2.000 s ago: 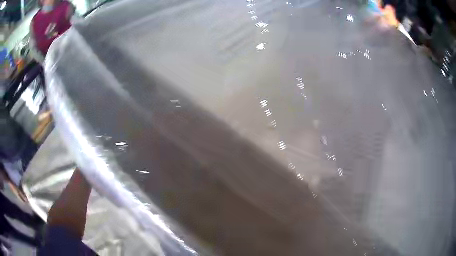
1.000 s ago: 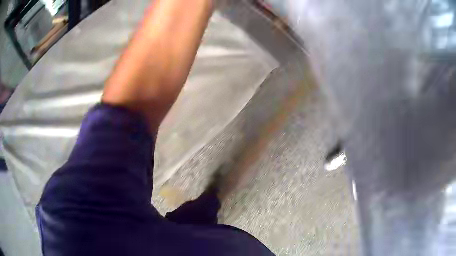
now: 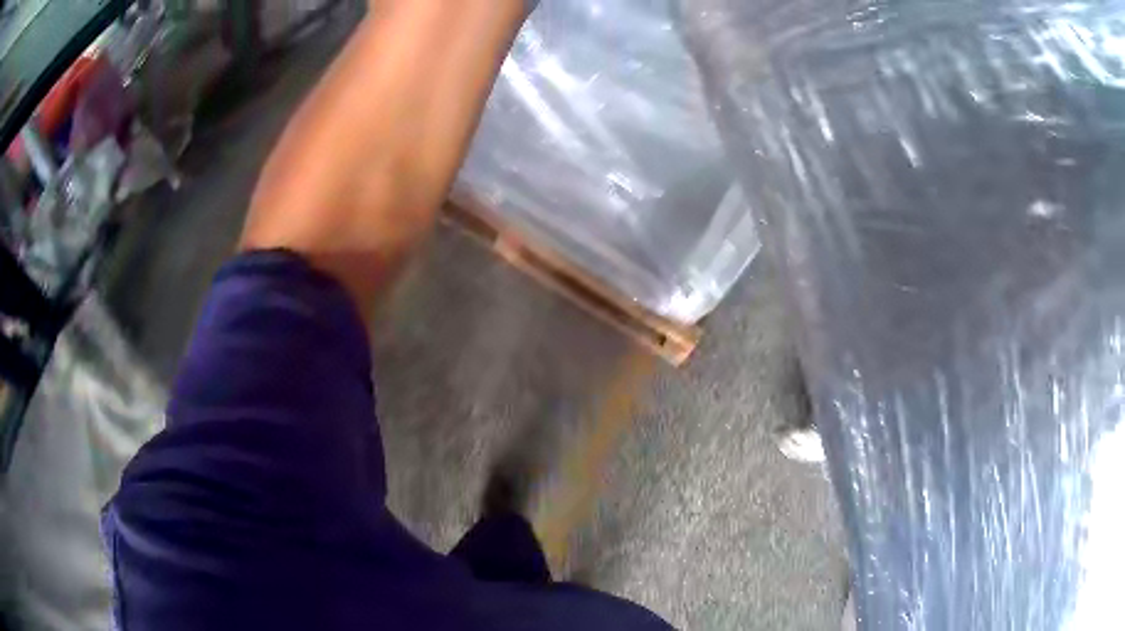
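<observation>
A big grey load (image 3: 962, 284) wrapped in glossy, wrinkled clear film fills the right side. Bright streaks run down its lower part. My left forearm (image 3: 370, 136), bare below a dark blue sleeve, reaches up to the top edge. My left hand is cut off by that edge, so what it holds does not show. My right hand is out of the picture. No film roll shows.
Another film-wrapped load (image 3: 605, 148) stands on a wooden pallet (image 3: 586, 290) at upper middle. Grey concrete floor (image 3: 703, 493) has a yellow line (image 3: 605, 431). A grey-beige sheet (image 3: 74, 456) and a green frame (image 3: 56, 49) are at the left.
The view has swung away from the grey-beige sheet, which now shows only at the left. The wrapped load on the pallet has come into view. My left arm still reaches upward.
</observation>
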